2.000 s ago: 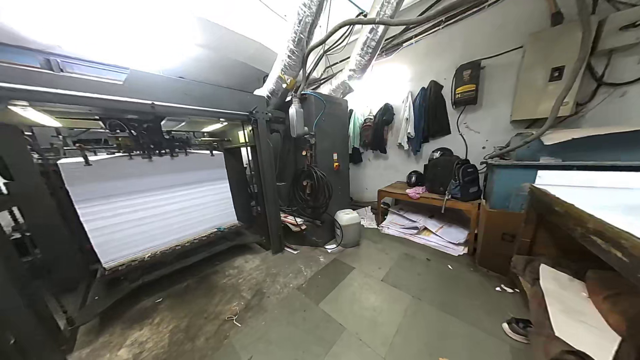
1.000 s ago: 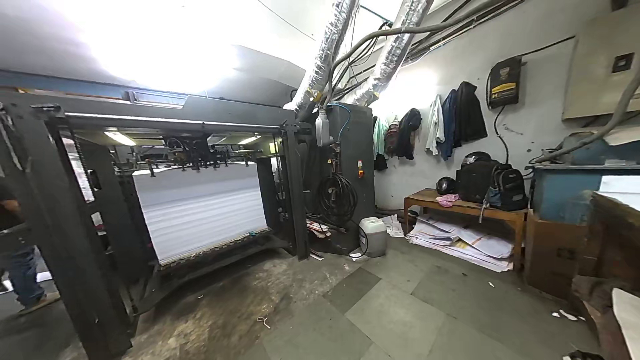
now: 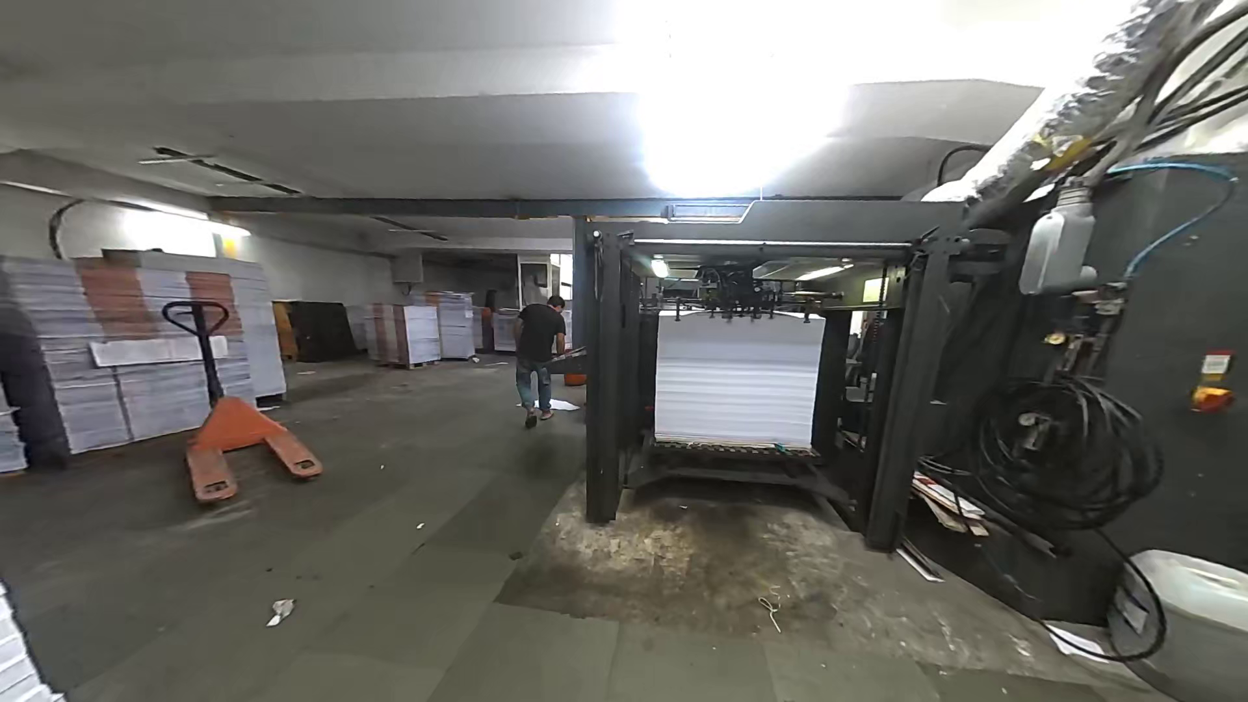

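Neither my left hand nor my right hand shows in the head view, so what they hold or touch is hidden. Ahead, right of centre, stands the dark metal frame (image 3: 604, 390) of a sheet-fed machine. Inside it a tall stack of white paper sheets (image 3: 738, 385) rests on a low pallet, below a dark feeder head (image 3: 731, 291). An orange pallet jack (image 3: 241, 424) stands at the left with its handle upright and its forks bare.
A person (image 3: 539, 351) in dark clothes bends beside the machine. Large paper stacks (image 3: 146, 390) line the left side. Coiled black hoses (image 3: 1063, 453) hang at the right above a whitish plastic container (image 3: 1185, 624). A paper scrap (image 3: 281, 611) lies on the floor.
The view has swung far to the left. The bench, bags and hanging clothes have left it, while the pallet jack and paper stacks have come in.
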